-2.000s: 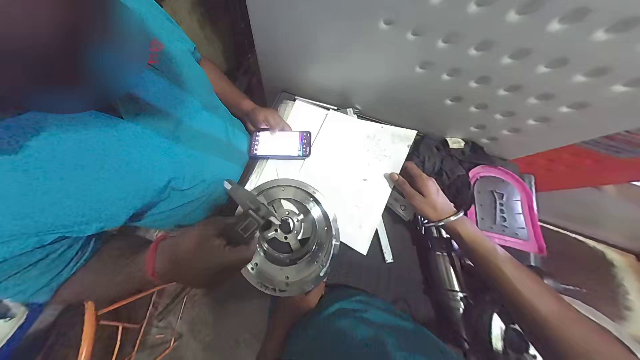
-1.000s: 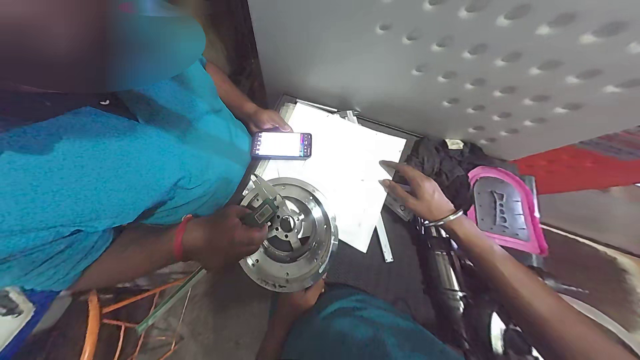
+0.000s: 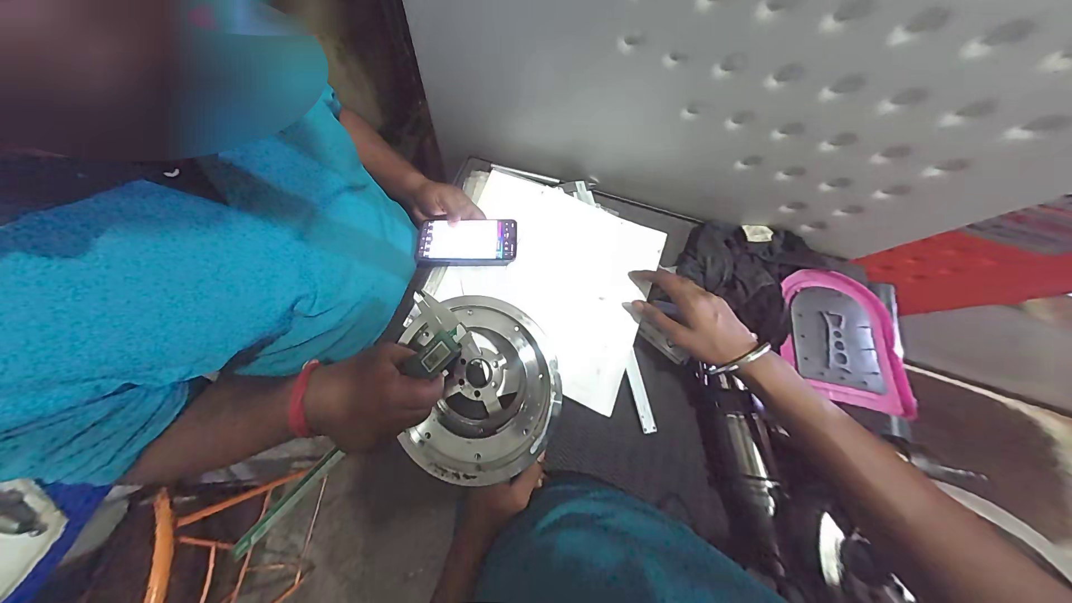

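My left hand (image 3: pixel 507 494) grips the lower edge of a round machined metal wheel hub or flange (image 3: pixel 477 469), with most of the fingers hidden under it. Over the white paper sheets (image 3: pixel 578 310), at their right edge, is my right hand (image 3: pixel 703 322), palm down, with a slim dark pen (image 3: pixel 664 307) between its fingers. A co-worker's hand (image 3: pixel 368 398) holds a digital caliper (image 3: pixel 437 347) over the upper left of the metal part, its jaws near the hub's centre. The co-worker's other hand (image 3: pixel 448 203) holds a lit phone (image 3: pixel 467 241) above the sheets.
A steel rule (image 3: pixel 641 394) sticks out below the sheets. Dark cloth (image 3: pixel 729 260) and a pink-edged footrest or pad (image 3: pixel 846 343) lie to the right. A dimpled grey panel (image 3: pixel 586 84) stands behind. Orange metal frames (image 3: pixel 163 544) and a green strip (image 3: pixel 285 507) are at lower left.
The co-worker's caliper has swung from pointing across the hub to lying at its upper left. My right hand has shifted slightly, with its fingers more spread. My left hand still grips the metal part.
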